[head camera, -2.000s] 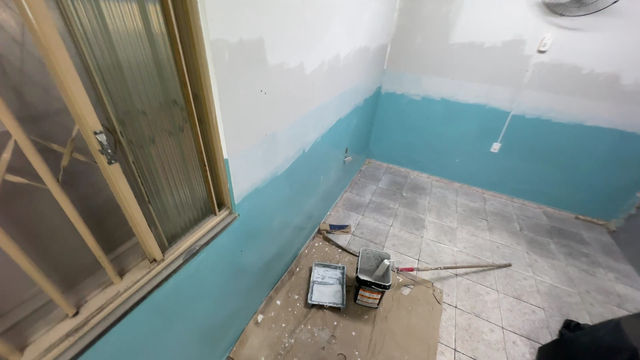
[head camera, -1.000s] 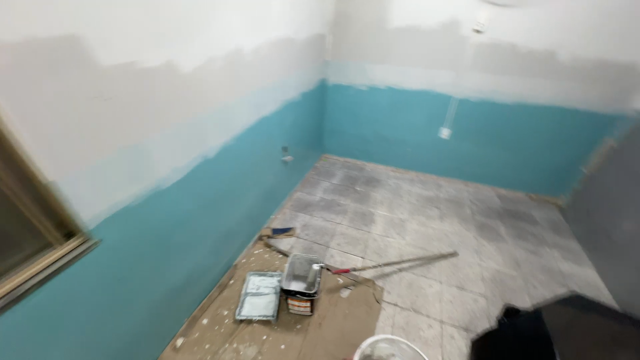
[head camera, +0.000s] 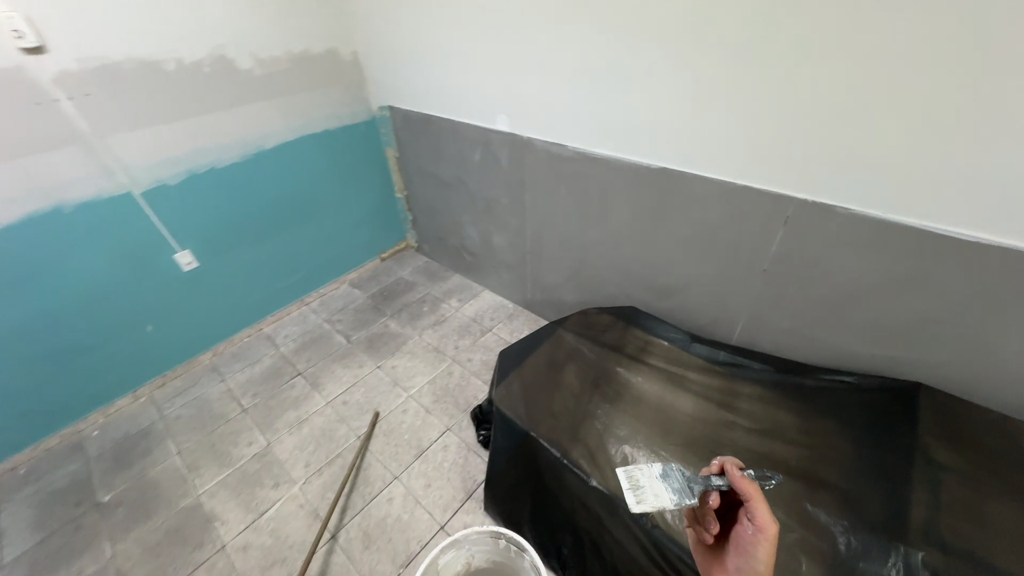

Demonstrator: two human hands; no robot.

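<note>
At the lower right, my right hand (head camera: 732, 520) grips the handle of a flat paintbrush (head camera: 660, 488) between thumb and fingers. White paint coats its bristles, which point left, and has smeared the ferrule and handle. The brush is over furniture-like bulk draped in black plastic sheeting (head camera: 800, 416). A white plastic bucket (head camera: 480, 552) stands at the bottom edge, left of the brush; its rim shows and its inside is pale. My left hand is out of the frame.
A wooden pole (head camera: 344, 488) lies on the grey tiled floor (head camera: 416, 352). The covered bulk stands along the grey lower wall (head camera: 640, 224). A teal lower wall (head camera: 240, 232) with a white socket (head camera: 186, 260) meets it at the corner.
The view has swung right, away from the window, paint tray and black paint container. My right hand with the paintbrush has come into view.
</note>
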